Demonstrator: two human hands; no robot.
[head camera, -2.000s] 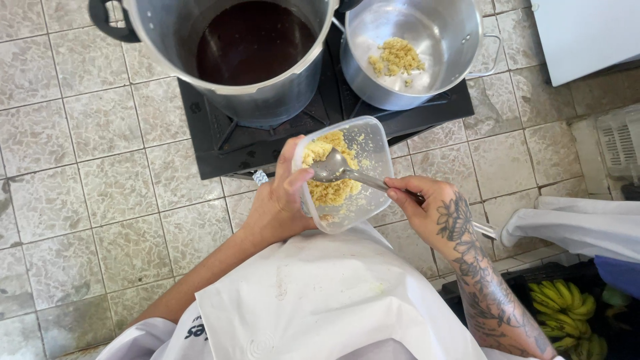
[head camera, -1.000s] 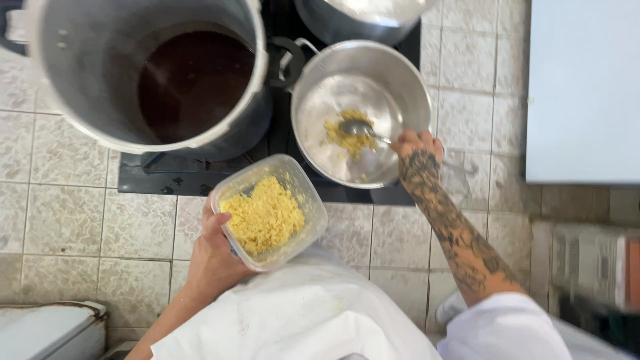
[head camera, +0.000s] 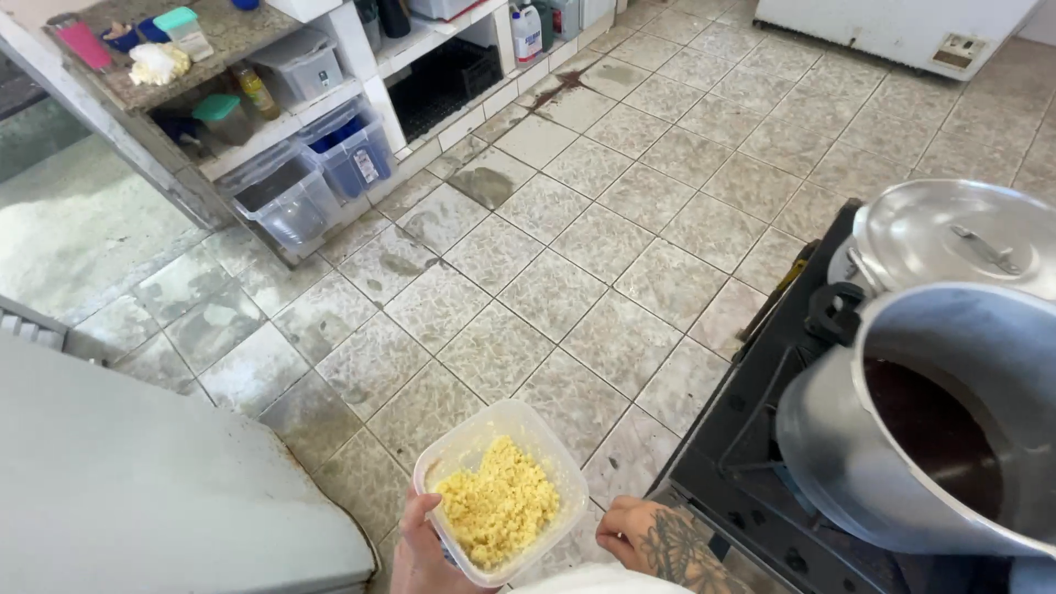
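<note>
My left hand (head camera: 425, 536) holds a square clear plastic container (head camera: 573, 462) from its left side, with the thumb over the rim. Yellow crumbly food (head camera: 499, 503) fills its lower part. Just right of the container, my right hand (head camera: 631, 528) hangs with curled fingers beside the stove's front edge; no spoon shows in it, and whether it holds anything is hidden. A large aluminium pot (head camera: 833, 445) with dark liquid (head camera: 928, 429) stands on the black stove (head camera: 742, 487) at the right.
Behind the large pot is a lidded pot (head camera: 949, 223). A white appliance (head camera: 165, 462) fills the lower left. Shelves with plastic bins (head camera: 285, 194) and a stone counter (head camera: 239, 37) stand at the upper left, a white chest freezer (head camera: 891, 29) at the upper right. Floor tiles (head camera: 610, 198) lie between.
The view has swung strongly away from the pots. My right hand has left the smaller pot, where it held a spoon in the food a second ago. The container stays in my left hand.
</note>
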